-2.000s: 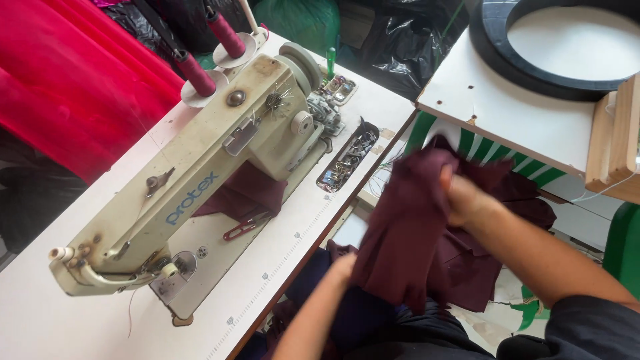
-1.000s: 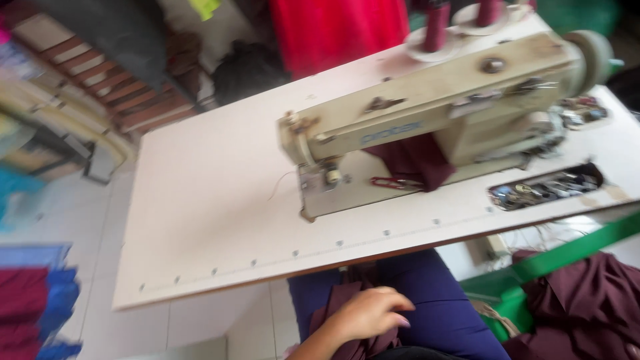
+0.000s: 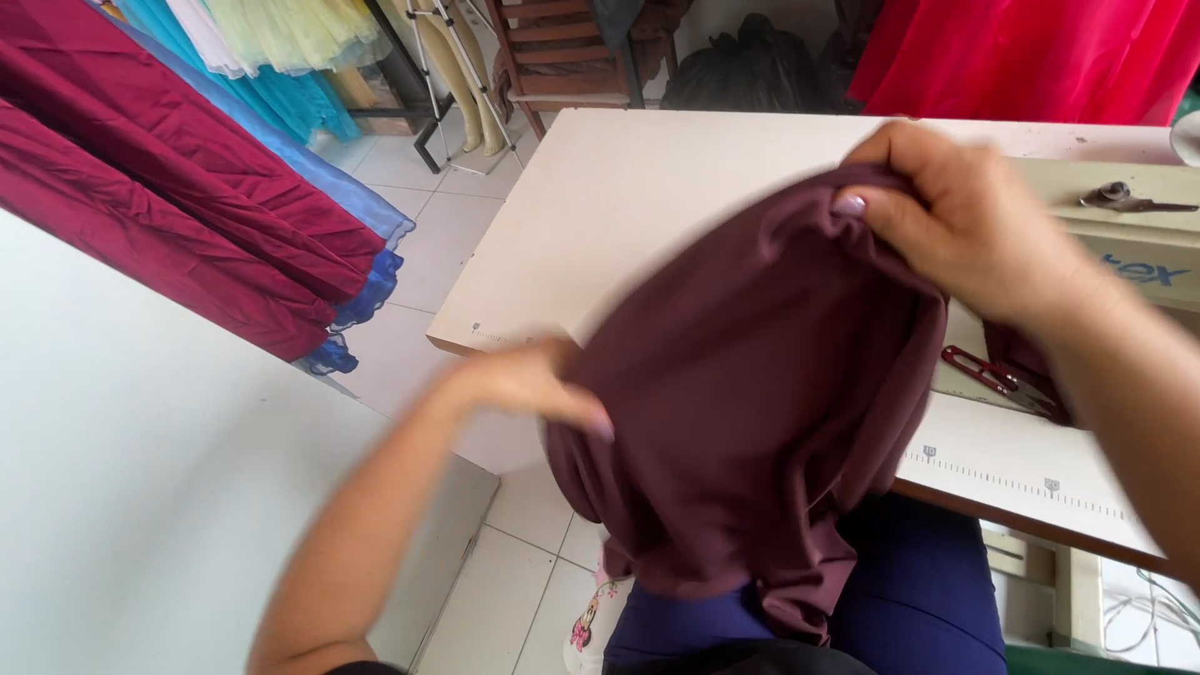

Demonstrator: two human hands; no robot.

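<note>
A maroon fabric piece (image 3: 731, 394) hangs spread between my two hands, over my lap and the front edge of the sewing table. My right hand (image 3: 956, 216) grips its upper right edge, bunched between thumb and fingers. At its left edge is my left hand (image 3: 534, 389), blurred, with the cloth between thumb and fingers. Behind my right arm, the sewing machine (image 3: 1125, 220) is partly hidden. Red-handled thread snips (image 3: 984, 370) lie on the machine bed, beside another bit of maroon cloth (image 3: 1017, 356).
The white sewing table (image 3: 647, 187) has a printed ruler along its front edge. A pale panel (image 3: 187, 450) stands at left, with a draped crimson garment (image 3: 206, 197) above it. Farther back are a wooden chair (image 3: 562, 47), a tripod (image 3: 459, 84) and a black plastic bag (image 3: 745, 70).
The view has swung left. Two seconds ago both hands held maroon cloth right of the machine; now the cloth is stretched up in front of the table's left part.
</note>
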